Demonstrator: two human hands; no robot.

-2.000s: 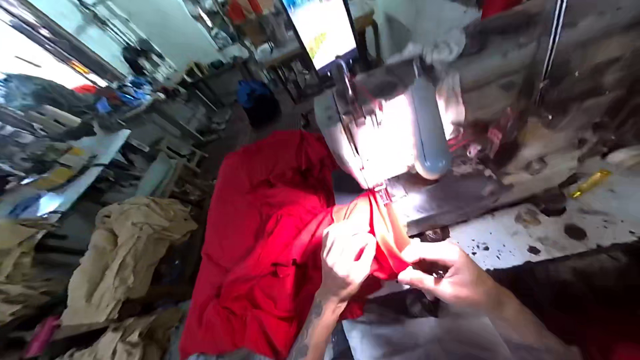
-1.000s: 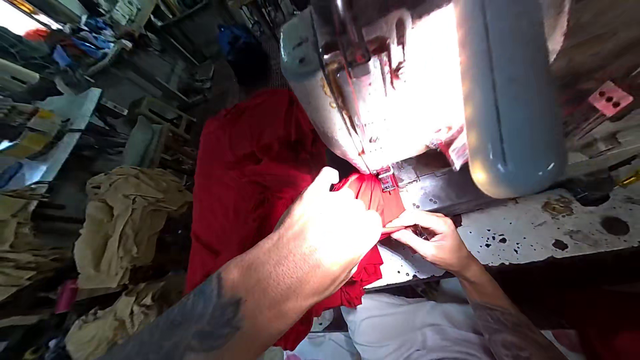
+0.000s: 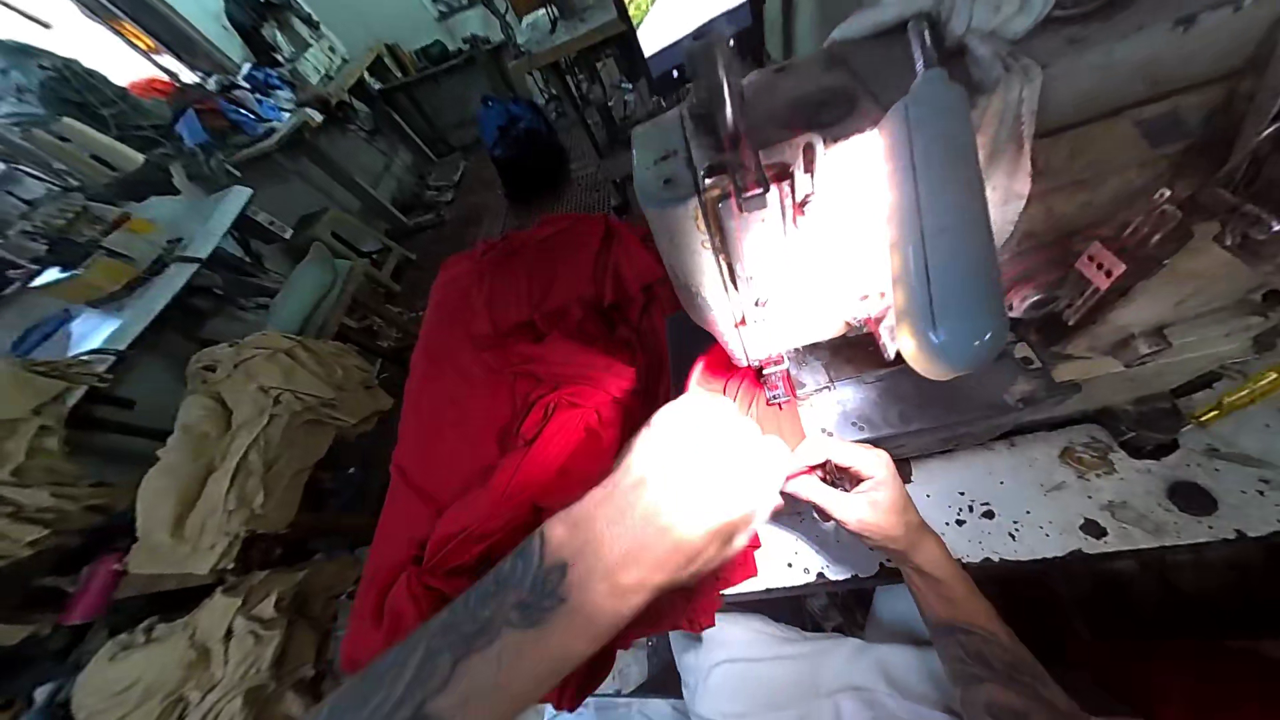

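A sewing machine (image 3: 790, 220) stands under bright light, its presser foot (image 3: 776, 382) down over red fabric (image 3: 520, 400). Most of the fabric hangs in folds to the left of the machine. My left hand (image 3: 700, 470) lies on the fabric just in front of the presser foot; glare washes out its fingers, so its grip cannot be made out. Close beside its fingertips is my right hand (image 3: 855, 490), thumb and index finger pinched at the fabric's near edge. What exactly lies between those fingertips is too small to tell.
The worn white table edge (image 3: 1010, 500) runs to the right, with a yellow tool (image 3: 1240, 395) at far right. Beige fabric (image 3: 250, 430) is heaped at left, near a pink object (image 3: 95, 590). A blue bag (image 3: 510, 130) stands behind.
Two seconds ago both hands held the red fabric apart from each other in front of the presser foot; now they are close together. The view has moved nearer the machine.
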